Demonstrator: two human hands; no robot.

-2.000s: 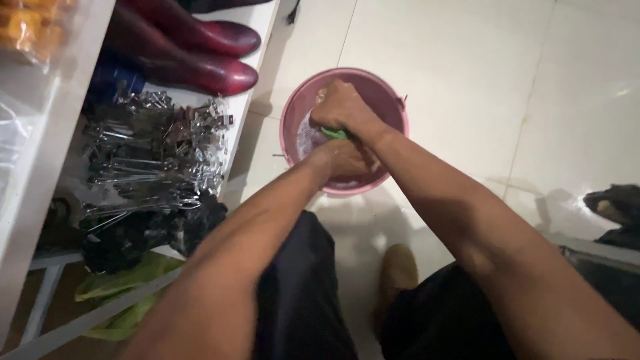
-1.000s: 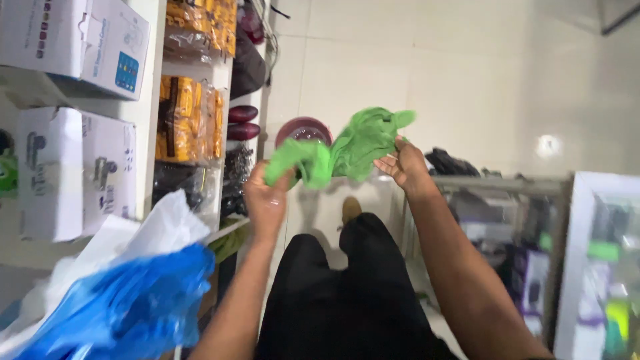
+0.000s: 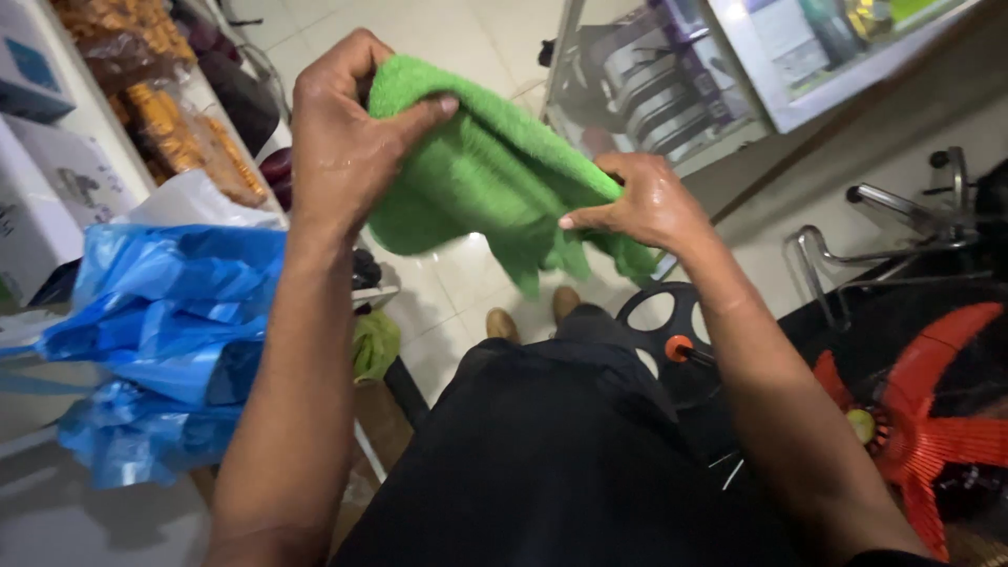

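A green terry cloth (image 3: 472, 165) is stretched between my two hands, above the tiled floor and my shoes. My left hand (image 3: 346, 126) pinches its upper left corner between thumb and fingers, the thumb lying over the folded edge. At the cloth's right end, my right hand (image 3: 650, 197) grips the edge with thumb and fingers. The lower part hangs loose in soft folds and points. Both hands look wet.
Blue plastic bags (image 3: 173, 339) hang at the left beside shelves with boxes (image 3: 55, 181) and orange packets (image 3: 173, 134). A display case (image 3: 780, 63) stands at upper right. A fan with red blades (image 3: 921, 409), a black round base (image 3: 661, 315) and chrome tubing (image 3: 882, 252) are at right.
The hands were down in a pink bucket two seconds ago, then held the green cloth bunched above it. Now the cloth is spread wider. The view has turned, and the bucket is out of sight.
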